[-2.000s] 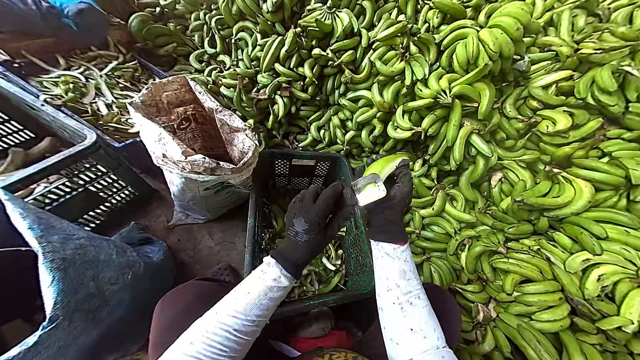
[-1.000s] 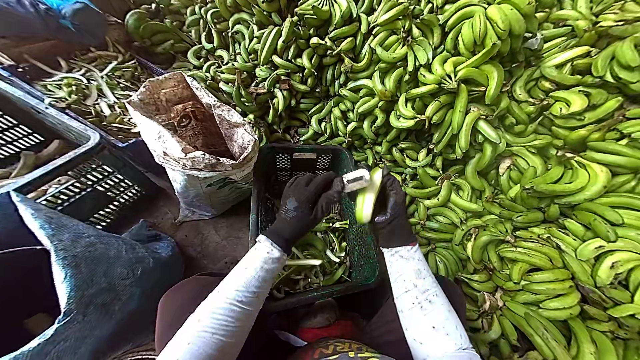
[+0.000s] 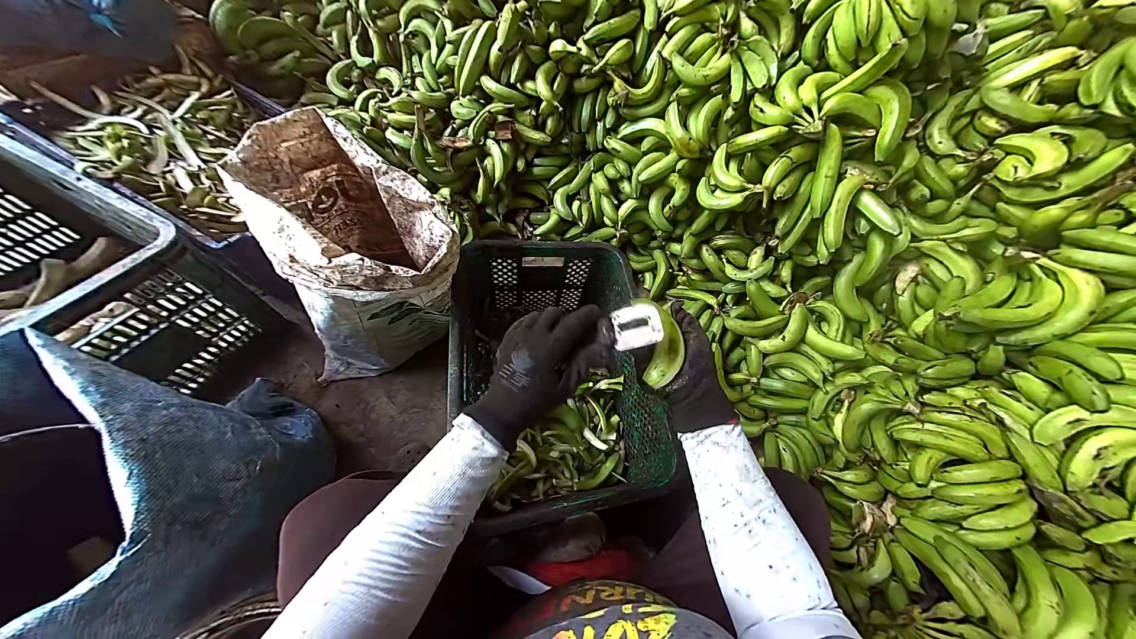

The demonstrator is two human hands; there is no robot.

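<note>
A dark glove covers my left hand, which grips a peeler with a shiny metal head. The peeler's head lies against a green banana, partly covered by it. My right hand, also in a dark glove, holds this banana over the right side of a dark green plastic crate. Strips of green peel lie in the crate below my hands. How much of the held banana is peeled cannot be told.
A great heap of green bananas spreads ahead and to the right. Left of the crate stands an open white woven sack. Farther left are a black slatted crate, a blue woven sack and a pile of pale peels.
The banana, steeply upright a second ago with a pale peeled face showing, now shows a greener curved side. Both hands stay over the crate, the peeler still in my left hand.
</note>
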